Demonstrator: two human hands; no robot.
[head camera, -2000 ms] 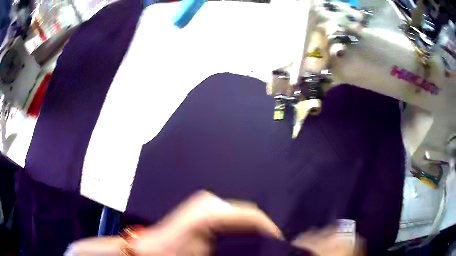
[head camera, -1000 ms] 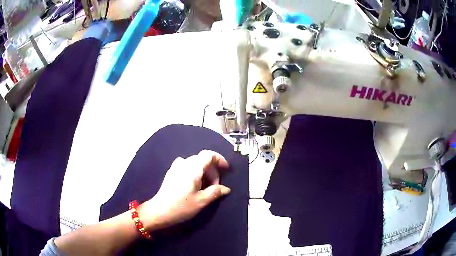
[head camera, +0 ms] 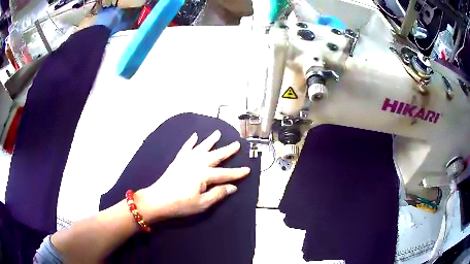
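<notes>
A dark purple cut panel (head camera: pixel 227 227) with a rounded top lies flat on the white machine table, its right edge at the presser foot (head camera: pixel 253 149). My left hand (head camera: pixel 206 178) is bare, with a red bead bracelet at the wrist. It lies flat on the panel with fingers spread, fingertips just left of the foot. It grips nothing. The cream sewing machine head (head camera: pixel 355 87) reads "HIKARI". My right hand is not in view.
Stepped-edge dark pieces (head camera: pixel 350 196) lie under the machine arm at right. A long dark strip (head camera: pixel 51 118) lies along the left table edge. A blue bar (head camera: pixel 149 38) hangs above the table. Yellow-green handles (head camera: pixel 425 201) lie by the machine base.
My left hand has gone from curled fingers to spread flat on the panel. Earlier, both hands were blurred at the front edge, and the panel covered the area under the foot.
</notes>
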